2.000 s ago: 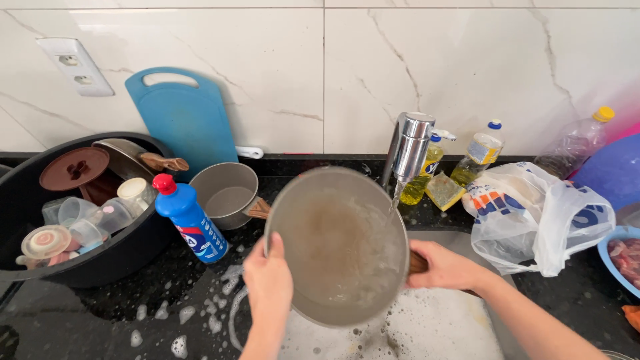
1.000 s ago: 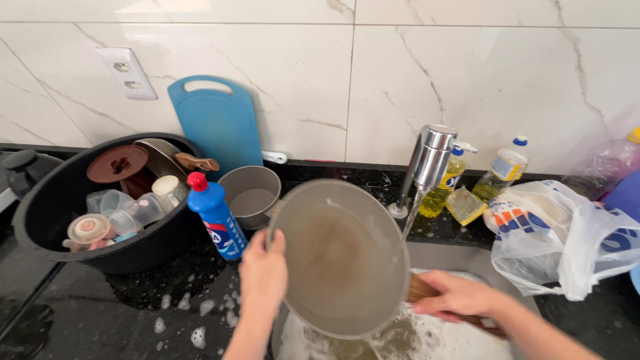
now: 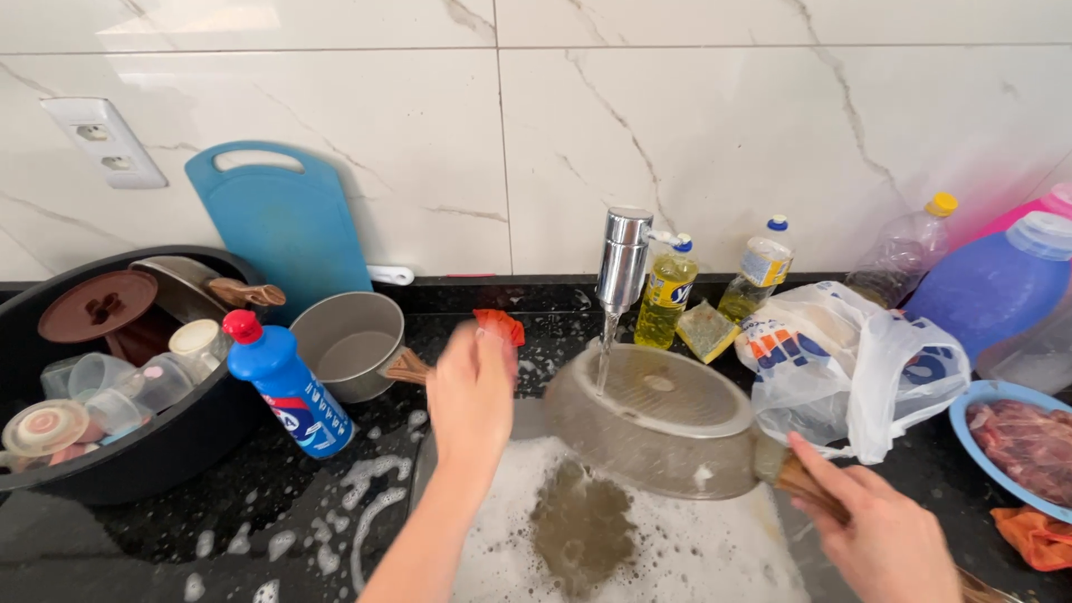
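Note:
My right hand (image 3: 879, 519) grips the wooden handle (image 3: 808, 486) of a grey frying pan (image 3: 645, 419). The pan is tipped bottom up over the foamy sink (image 3: 670, 544), and water from the chrome faucet (image 3: 624, 260) runs onto its base. My left hand (image 3: 473, 394), blurred, is off the pan, in front of a red-orange cloth (image 3: 502, 327) at the back of the counter. Whether its fingers touch the cloth cannot be told. Close to its left is a small grey saucepan (image 3: 347, 343) with a wooden handle.
A black basin (image 3: 167, 452) holding cups and a brown lid stands left, beside a blue squeeze bottle (image 3: 289, 385) and blue cutting board (image 3: 276, 218). Right are dish soap bottles (image 3: 666, 293), a sponge (image 3: 708, 331), a plastic bag (image 3: 846, 368) and a bowl of meat (image 3: 963, 427).
The pan, held face up in both hands with murky water in it before, is now turned over under the stream. My left hand has let go of its rim and moved toward the back.

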